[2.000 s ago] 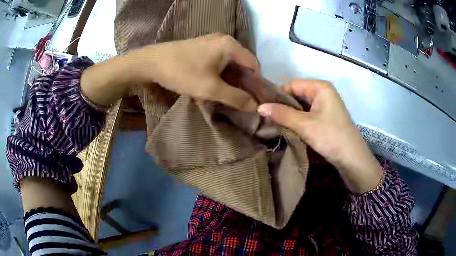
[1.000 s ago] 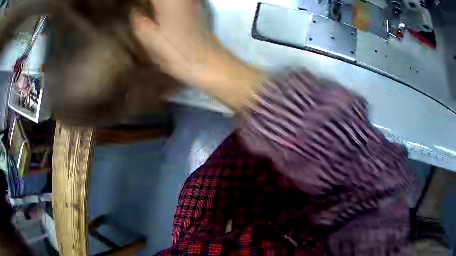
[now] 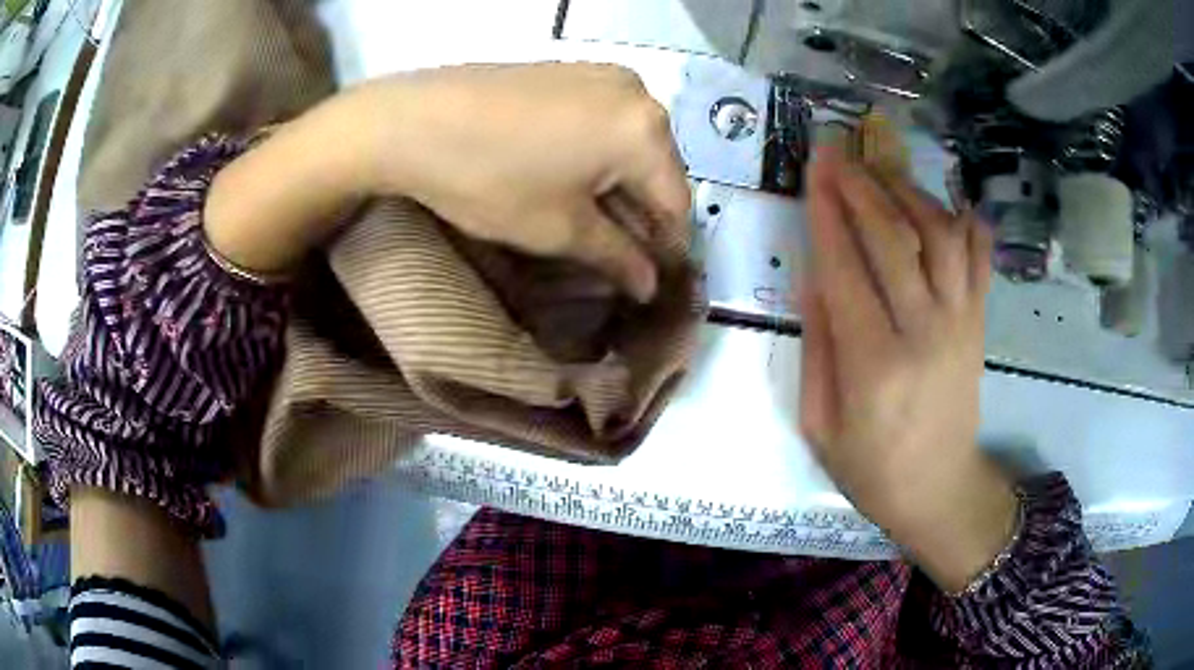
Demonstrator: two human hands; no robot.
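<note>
The brown corduroy garment piece (image 3: 432, 301) lies bunched on the white table, left of the machine's needle area. My left hand (image 3: 537, 170) holds its opening, fingers curled into the cloth. Smoother brown cloth shows inside the opening. My right hand (image 3: 904, 314) is off the cloth, over the metal bed, fingers extended toward the presser foot area and the yellow-brown guide block (image 3: 880, 144). Its fingertips are blurred and partly cover that spot. I see nothing held in the right hand, but its palm is hidden.
The silvery needle plate (image 3: 740, 242) is set in the table. Dark knobs and a pale ribbed cylinder (image 3: 1095, 225) stand at the right. A printed ruler (image 3: 629, 508) runs along the table's curved front edge. More corduroy (image 3: 197, 85) spreads at the upper left.
The view has shifted, bringing the machine closer to centre. The garment lies on the table by the bed. My right hand has left the cloth and moved right to the presser foot area.
</note>
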